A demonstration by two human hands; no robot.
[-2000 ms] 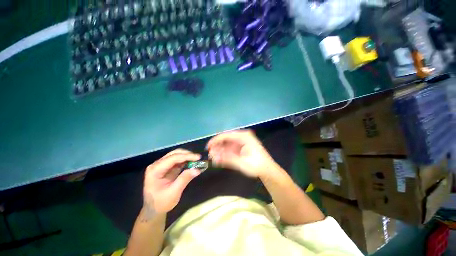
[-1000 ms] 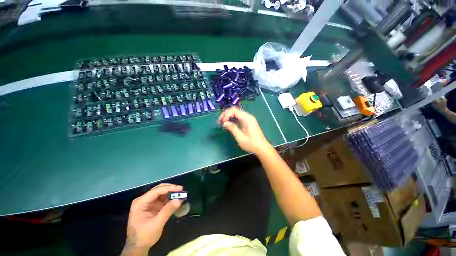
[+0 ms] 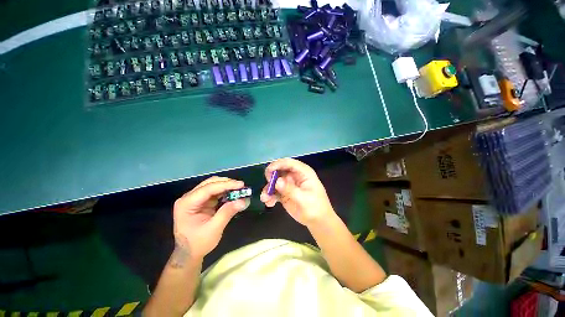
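Note:
My left hand (image 3: 207, 210) holds a small green-black circuit board assembly (image 3: 239, 194) between thumb and fingers, over my lap. My right hand (image 3: 297, 191) holds a purple housing (image 3: 272, 182) between thumb and fingers, just right of the assembly and apart from it. The blister tray (image 3: 148, 85) on the bench holds rows of green-black assemblies, with several purple housings (image 3: 239, 72) upright in its front row. Loose purple housings (image 3: 324, 37) lie heaped right of the tray. A pile of small black parts (image 3: 232, 101) lies in front of the tray.
A clear plastic bag (image 3: 406, 25) lies behind the housing heap. A white adapter (image 3: 404, 69) with a cable and a yellow control box (image 3: 438, 77) stand on the bench at right. Cardboard cartons (image 3: 446, 232) and stacked empty trays (image 3: 514, 164) are at far right. The bench edge (image 3: 186, 169) runs beyond my hands.
My right hand has come back from beside the housing heap to over my lap and now holds a purple housing. My left hand, still holding the assembly, is closer to it. The view has shifted.

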